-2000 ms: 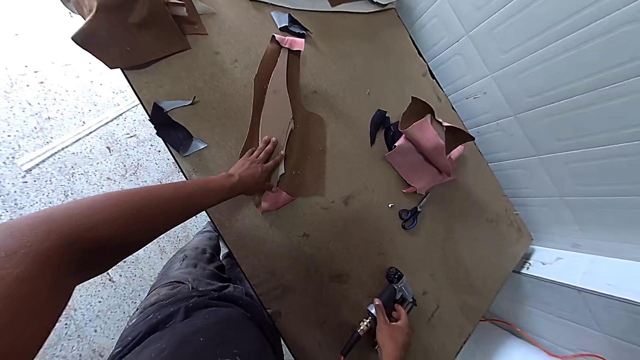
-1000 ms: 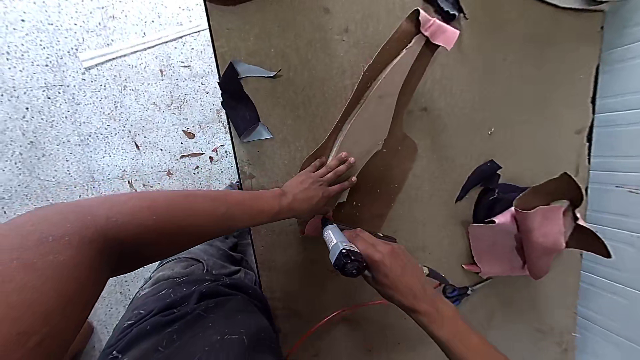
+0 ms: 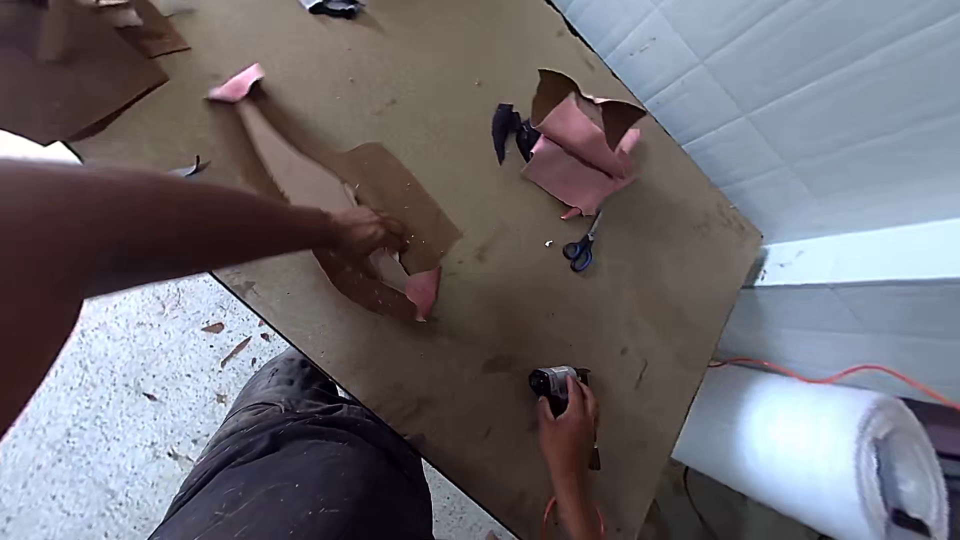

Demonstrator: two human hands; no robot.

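Note:
My left hand (image 3: 371, 231), blurred, lies on a long brown leather-like piece (image 3: 397, 199) with a paler strip along its middle and pink flaps at both ends. Its fingers curl down at the strip's edge; whether they pinch the material cannot be made out. Lower right, my right hand (image 3: 568, 412) is closed around a silver and black pneumatic tool (image 3: 553, 381) resting low over the table, apart from the piece. Blue-handled scissors (image 3: 579, 253) lie beside a heap of pink and brown scraps (image 3: 574, 169), with dark scraps (image 3: 504, 131) to its left.
The brown worktable (image 3: 487, 315) meets a pale padded wall (image 3: 750, 97) at right. More brown sheets (image 3: 75, 75) lie at the upper left. An orange hose (image 3: 847, 371) runs near a white roll (image 3: 795, 442). My leg (image 3: 300, 465) is by the table edge.
My right hand has moved the pneumatic tool away from the lower end of the piece, where it was one second ago. The piece lies at a different angle. The view has swung.

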